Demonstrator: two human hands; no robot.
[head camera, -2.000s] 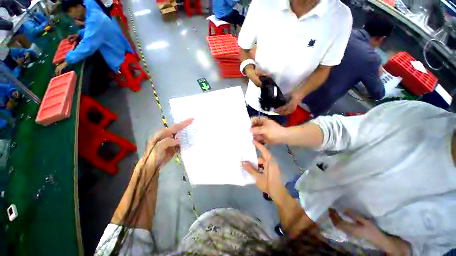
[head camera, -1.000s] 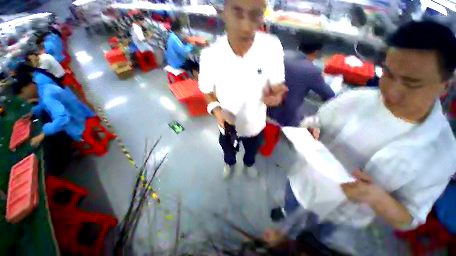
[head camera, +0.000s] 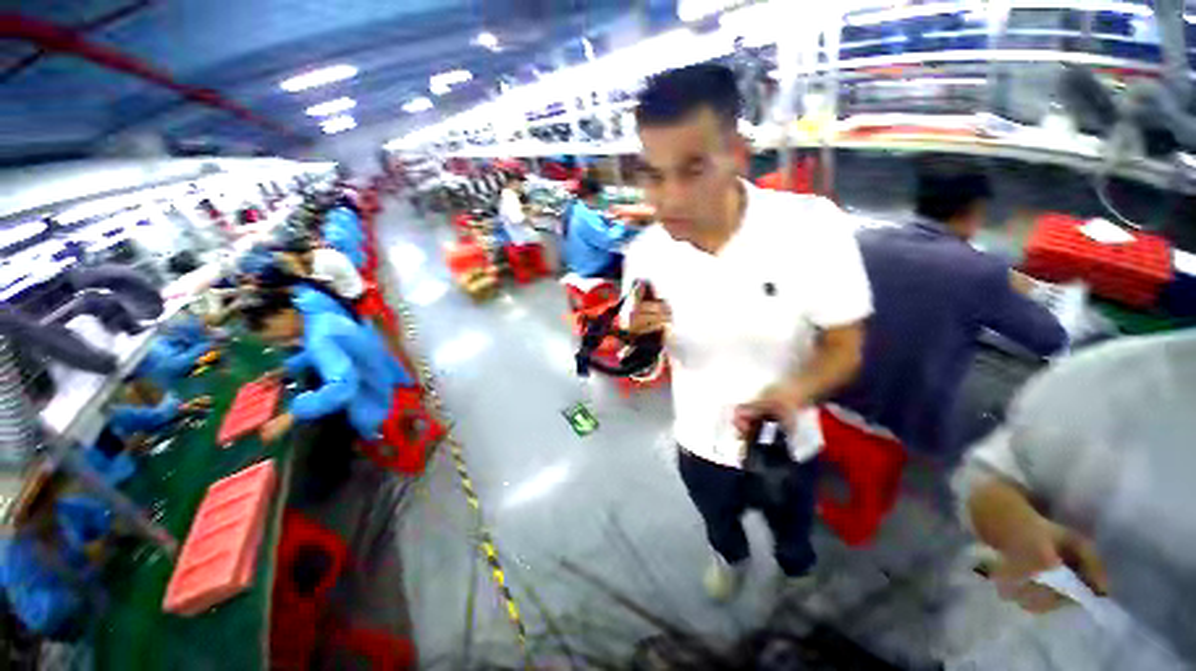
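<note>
Neither of my hands is in the picture. A person in a white polo shirt (head camera: 754, 308) stands in front of me and holds a black strapped device (head camera: 774, 461) at the waist; black straps (head camera: 617, 338) hang from the other raised hand. At the right edge, another person in a light grey top (head camera: 1128, 446), cut off by the rim, holds the white paper sheet (head camera: 1082, 596), of which only a small part shows. The lower edge is dark and blurred.
Workers in blue smocks (head camera: 344, 367) sit along the green bench (head camera: 144, 623) at left, with red trays (head camera: 223, 537) on it. Red stools (head camera: 859, 479), yellow-black floor tape (head camera: 485, 537) and a green floor sign (head camera: 580, 418) show. A red tray (head camera: 1099, 260) lies at right.
My hands have left the sheet and the picture. The sheet went to the person at right and is now mostly cut off. The view has risen; the person in front has lifted the black straps.
</note>
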